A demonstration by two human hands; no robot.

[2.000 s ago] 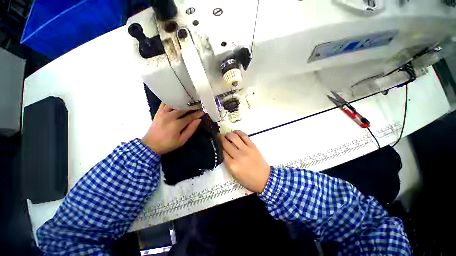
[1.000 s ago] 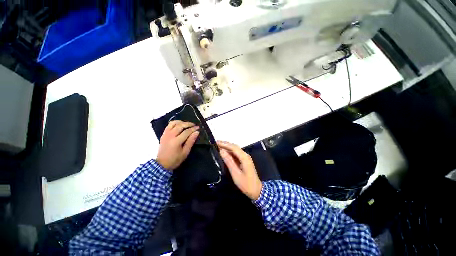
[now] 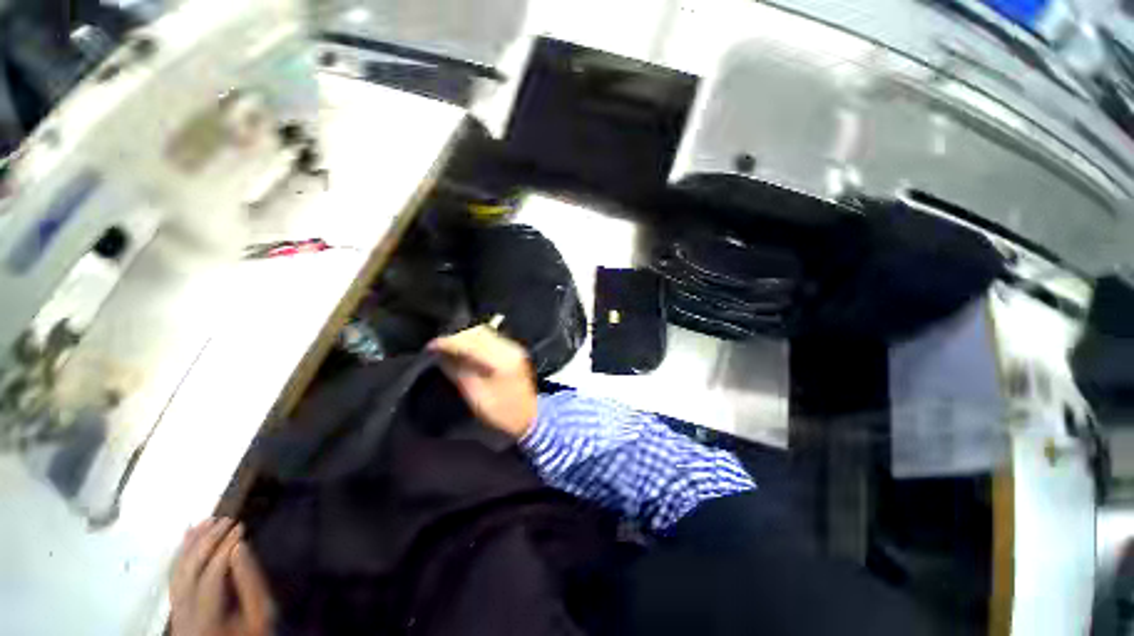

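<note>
The view is blurred by motion. My right hand (image 3: 491, 379) is over the lap, its fingertips at the upper edge of a dark cloth (image 3: 410, 497); whether it grips the cloth is unclear. My left hand (image 3: 218, 578) is at the lower left by the table's front edge, partly cut off by the picture's bottom, and its grip cannot be told. The black workpiece cannot be told apart from the dark cloth. A rounded black panel (image 3: 529, 292) lies just beyond my right hand, and a small black piece with a pale sticker (image 3: 629, 336) lies beside it.
The white sewing machine (image 3: 162, 149) and its table (image 3: 280, 292) are at the left, with red-handled snips (image 3: 292, 249) on the table. Stacked black panels (image 3: 734, 280) lie on a lower pale surface (image 3: 746, 385). A sheet of paper (image 3: 941, 398) is at the right.
The view has swung right, away from the machine, onto the side surface. My hands have moved apart, and the workpiece that was between them no longer shows clearly.
</note>
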